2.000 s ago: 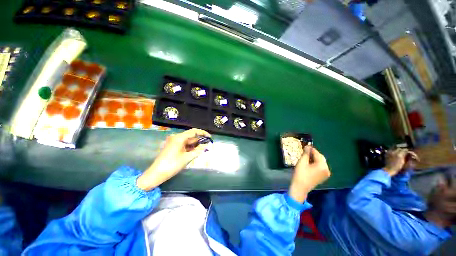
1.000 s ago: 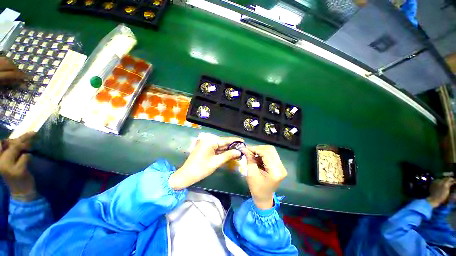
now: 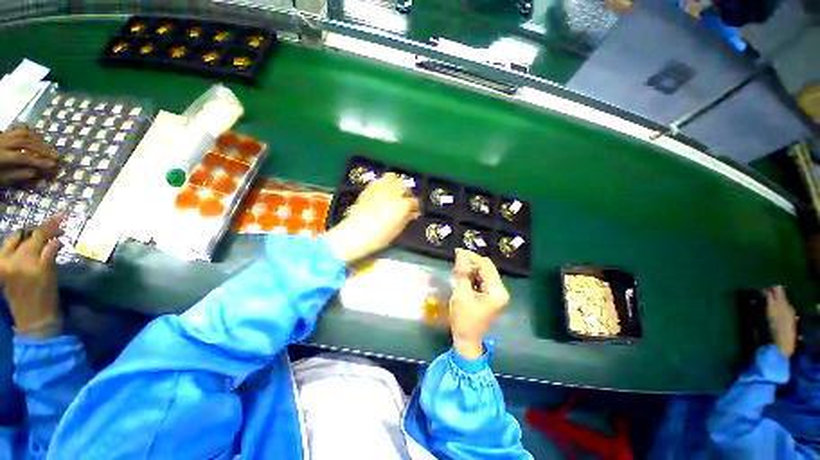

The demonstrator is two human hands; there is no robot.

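The black parts tray (image 3: 485,256) lies in front of me with two rows of square pockets. Several small round parts (image 3: 441,197) sit in them, each with a pale tab. My left hand (image 3: 382,211) is over the tray's left half, fingers down at a pocket; whether it holds a part is hidden. My right hand (image 3: 476,292) is just below the tray's front edge, fingertips pinched together; anything between them is too small to tell. A bright white backing sheet (image 3: 387,289) with yellow-amber pieces (image 3: 433,309) lies between my forearm and my right hand.
Orange stickers (image 3: 283,209) and a clear pack with a green dot (image 3: 175,177) lie left. A box of beige pieces (image 3: 591,305) stands right. Another black tray (image 3: 189,56) is farther back. A neighbour's hands (image 3: 31,269) are at a grid tray (image 3: 90,126); another person's hand (image 3: 780,321) is far right.
My hands were together at a round part over the sheet. My left hand has moved up over the tray; my right hand has separated from it. The sheet's amber pieces are now uncovered.
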